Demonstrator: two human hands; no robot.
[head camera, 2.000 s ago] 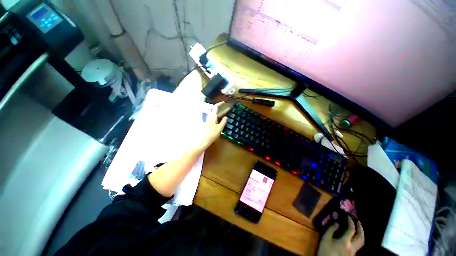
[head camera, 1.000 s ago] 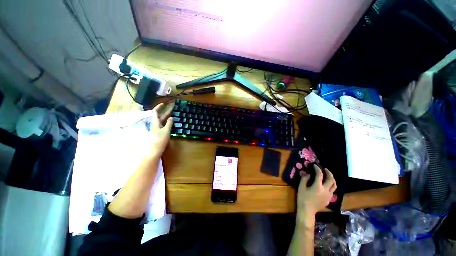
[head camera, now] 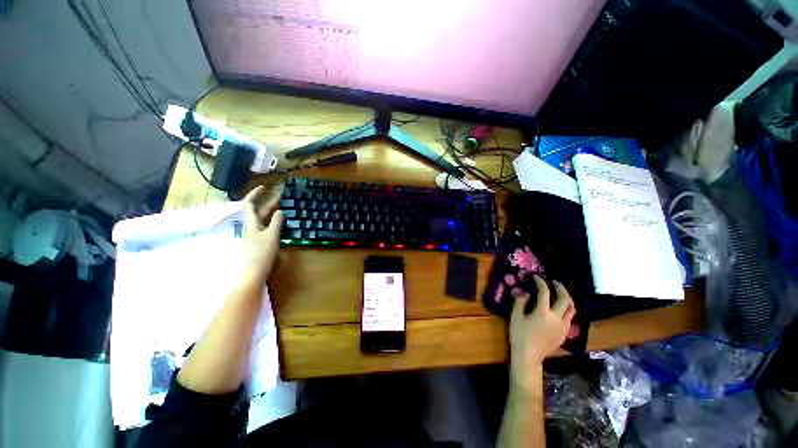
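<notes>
The backlit keyboard [head camera: 385, 214] lies below the monitor. My left hand [head camera: 261, 229] rests at its left end, fingers a little apart, holding nothing that I can see. My right hand [head camera: 541, 317] is curved over the dark computer mouse [head camera: 525, 296], mostly hidden under the fingers, on the black mouse pad with pink paw prints [head camera: 525, 260]. The smartphone [head camera: 383, 304] lies in front of the keyboard with its screen lit. A small black flat item [head camera: 461, 276] lies to the right of it.
The monitor [head camera: 394, 48] stands behind on V-shaped legs [head camera: 382, 131]. A white power strip [head camera: 214, 136] with a black adapter [head camera: 231, 166] is upper left. Loose papers [head camera: 175, 289] lie under my left forearm. Written sheets [head camera: 628, 227] lie at right; clear plastic bags [head camera: 604, 389] are lower right.
The camera view has turned and shifted, so the desk sits straighter and further left. My left hand stays at the keyboard's left end and my right hand stays over the mouse.
</notes>
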